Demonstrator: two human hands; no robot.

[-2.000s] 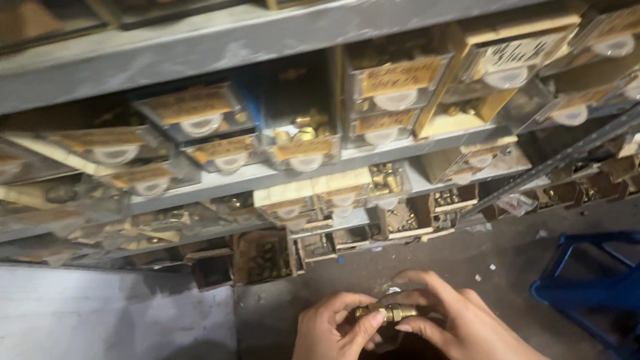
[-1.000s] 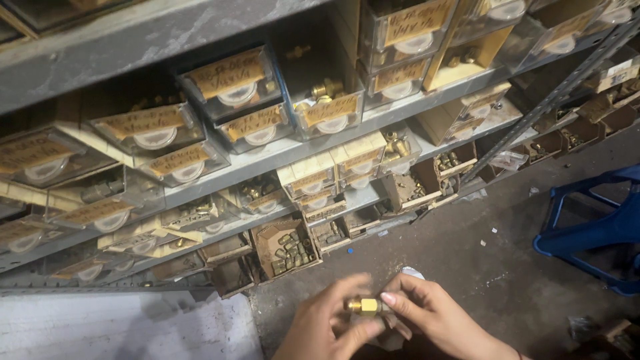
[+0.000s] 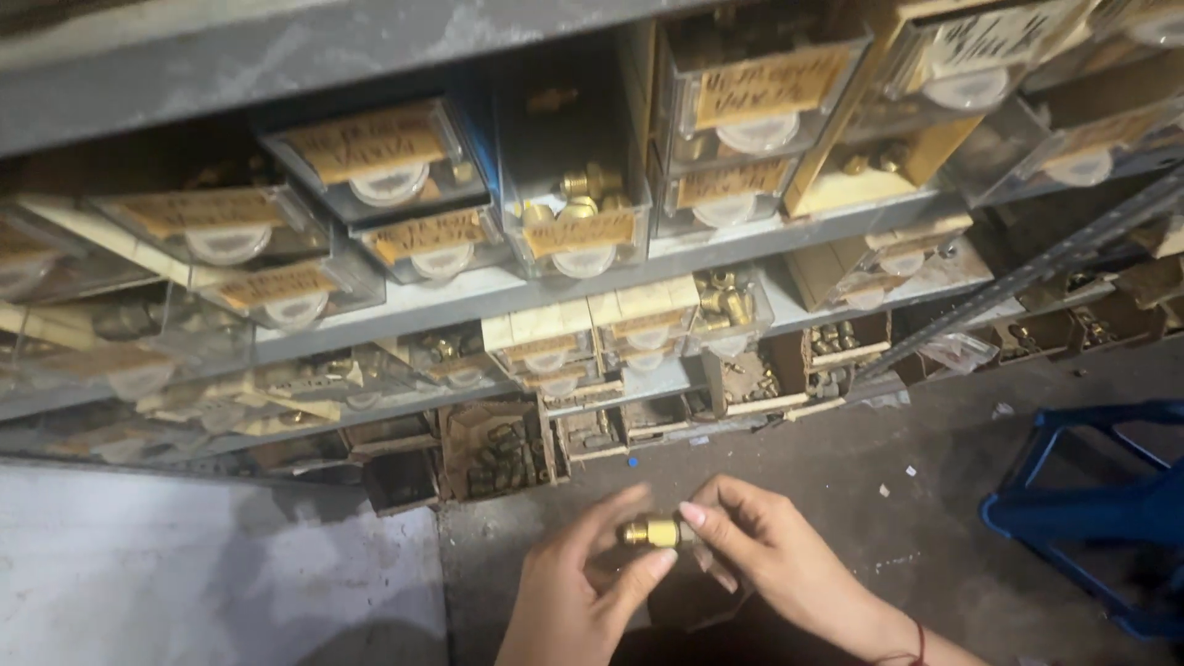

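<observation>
A threaded brass fitting (image 3: 655, 533) with a hex middle lies level between my two hands, low in the head view. My right hand (image 3: 754, 536) grips its right end between thumb and fingers. The thumb of my left hand (image 3: 592, 573) touches the fitting from below, and its blurred fingers are raised behind it, apart from the thumb. Above the hands, a clear plastic drawer (image 3: 578, 236) with an orange handwritten label holds more brass fittings.
Grey metal shelves (image 3: 518, 301) carry many labelled clear drawers. Cardboard bins (image 3: 499, 453) of fittings line the lowest level. A blue frame (image 3: 1073, 499) stands on the floor at the right; a white surface (image 3: 213, 555) is at lower left.
Two seconds ago the fingers of both hands were closer around the fitting; now the left fingers are lifted off it. The view has shifted over the shelves.
</observation>
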